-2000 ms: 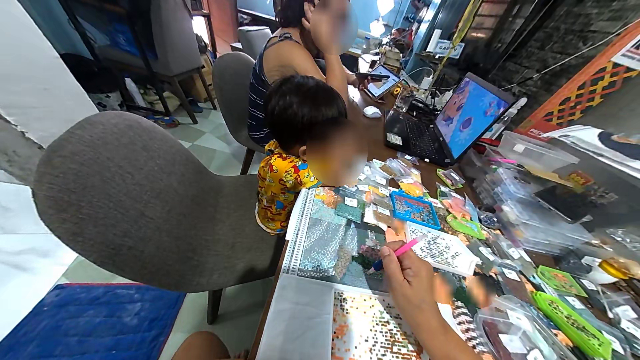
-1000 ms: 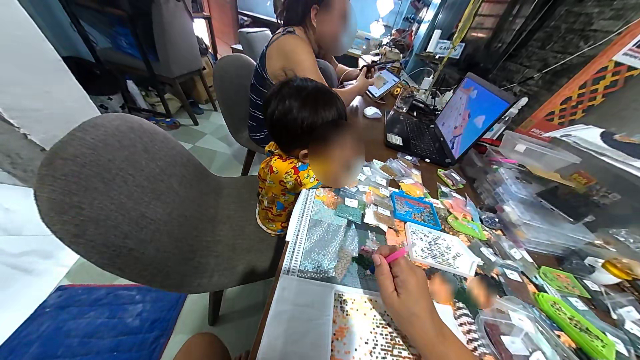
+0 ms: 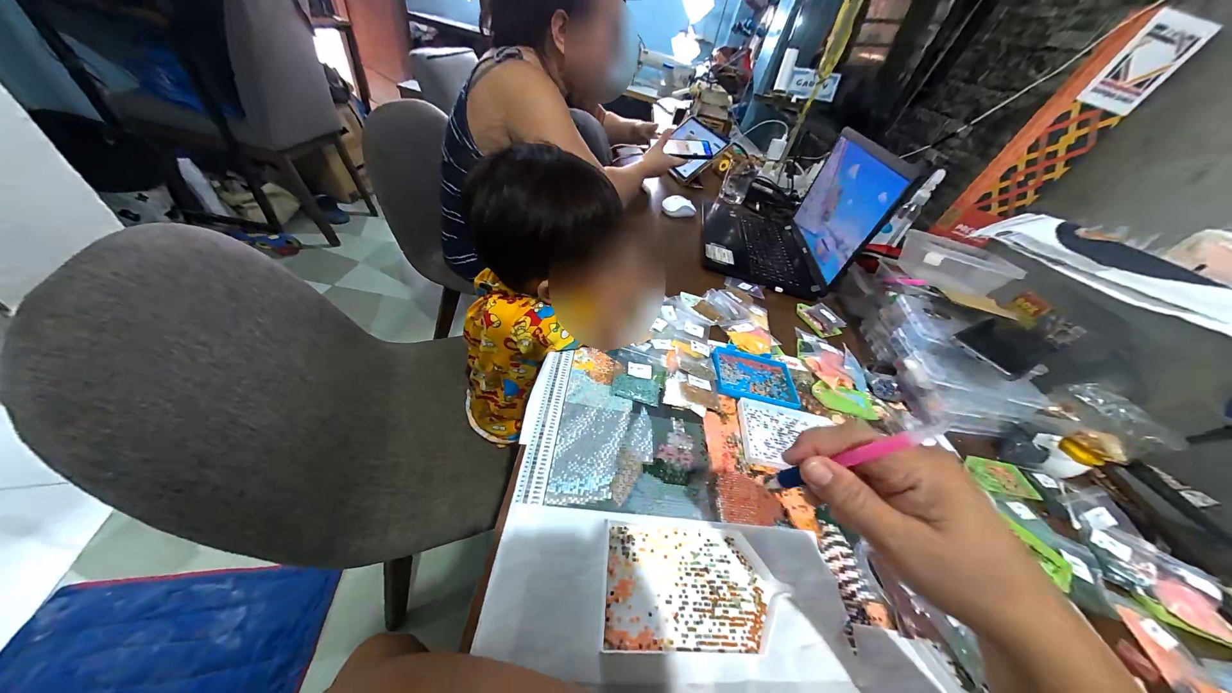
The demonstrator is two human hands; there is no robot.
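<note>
My right hand (image 3: pixel 900 496) holds a pink diamond-painting pen (image 3: pixel 871 449) between thumb and fingers, its dark blue tip pointing left over the canvas. Beneath and left of the hand lies a partly covered diamond-painting canvas (image 3: pixel 679 486). A white tray of mixed orange, green and dark beads (image 3: pixel 685 589) rests on white paper (image 3: pixel 539 577) near the table's front. A second white tray of beads (image 3: pixel 770 430) sits just beyond the pen tip, and a blue tray of beads (image 3: pixel 756 377) is behind it. My left hand is not visible; bare skin shows at the bottom edge.
Small labelled bead bags (image 3: pixel 693 371) cover the far canvas. Behind stand an open laptop (image 3: pixel 813 226) and a mouse (image 3: pixel 679 206). Plastic boxes (image 3: pixel 934 346) and green trays (image 3: pixel 1039 544) line the right. One person leans at the table's left edge; another holds a phone. A grey chair (image 3: pixel 241 385) stands left.
My right hand with the pen has moved slightly right, and the pen now lies flatter. The seated person's hand was at the head two seconds ago and is now down by the phone.
</note>
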